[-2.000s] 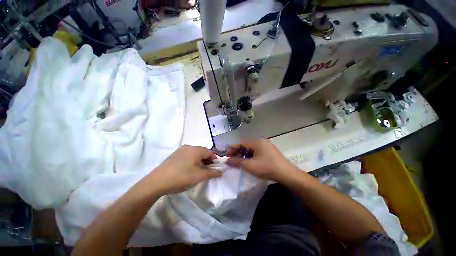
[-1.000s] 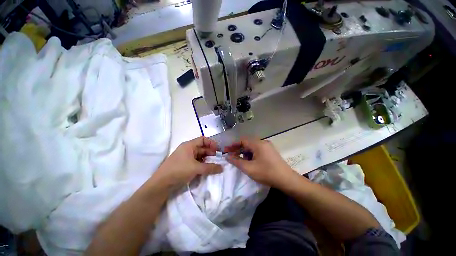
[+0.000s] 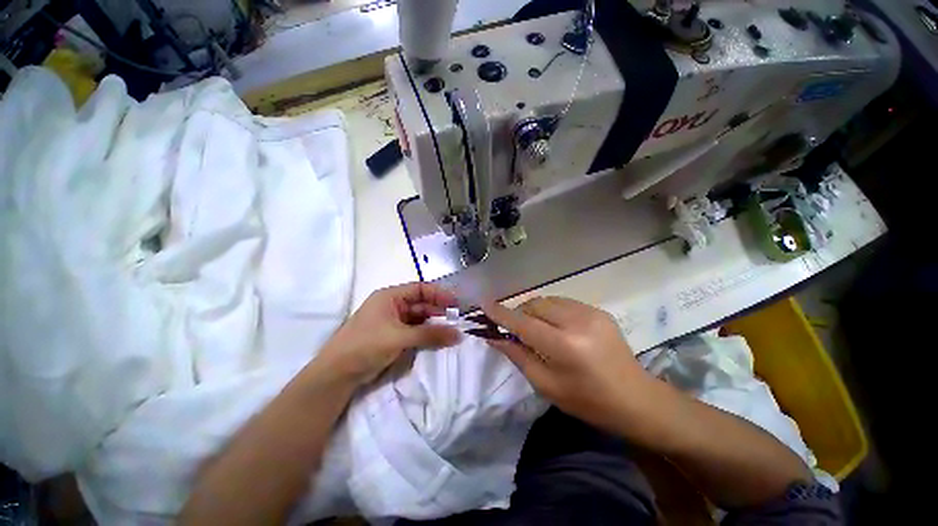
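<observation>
A white garment [image 3: 442, 411] lies gathered over the lap and the table's front edge. My left hand [image 3: 396, 331] pinches its top edge, where a small white tab [image 3: 453, 314] sticks up between the fingertips. My right hand [image 3: 561, 344] holds dark thread snips [image 3: 485, 328], with the pointed blades towards the tab and my left fingertips. Whether the blades touch the fabric I cannot tell. Most of the snips is hidden in my right hand.
A large white garment heap [image 3: 195, 267] covers the left. The sewing machine [image 3: 535, 103] stands ahead, its needle area [image 3: 471, 238] just beyond my hands. A black object [image 3: 385, 157] lies left of it. A green dish [image 3: 779, 228] is at right, a yellow bin [image 3: 813, 380] below.
My right hand has turned, and the snips' blades now show pointing left at the garment edge. My left hand still pinches the edge. The view has shifted slightly since the earliest frame.
</observation>
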